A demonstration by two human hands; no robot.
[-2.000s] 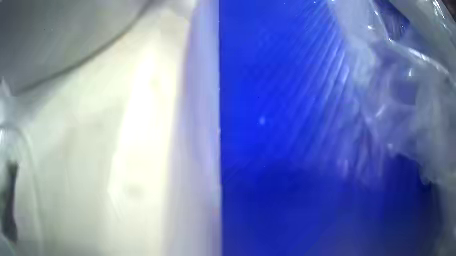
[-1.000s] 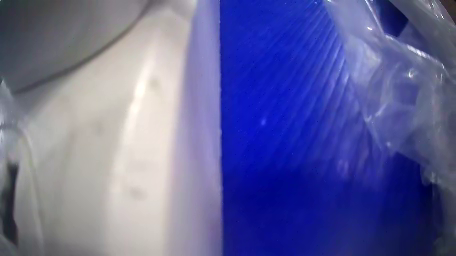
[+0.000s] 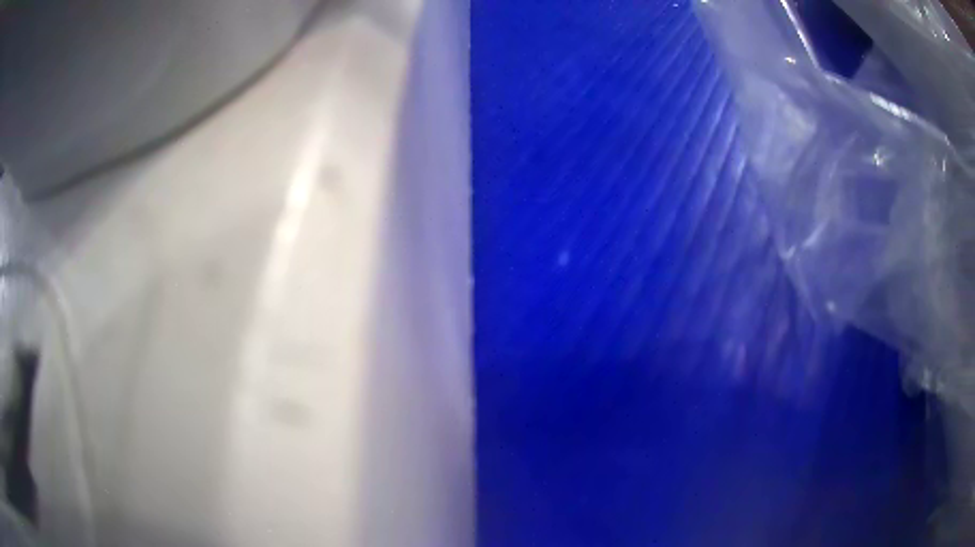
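A blurred white power strip [image 3: 305, 278] fills much of the left half of the head view, very close to the camera. A dark slot [image 3: 19, 427] and part of a round outline show at its left edge. Clear crinkled plastic bag film [image 3: 855, 203] lies along the right side. A blue ribbed plastic surface [image 3: 609, 267] lies between them. Neither my left hand nor my right hand is in view.
A grey-white smooth shape [image 3: 128, 75] with a dark curved edge fills the upper left corner; what it is cannot be told. A bit of clear film [image 3: 13, 230] shows at the left rim.
The picture is less bright than two seconds ago, and the glare on the white strip is smaller. No thing has visibly moved.
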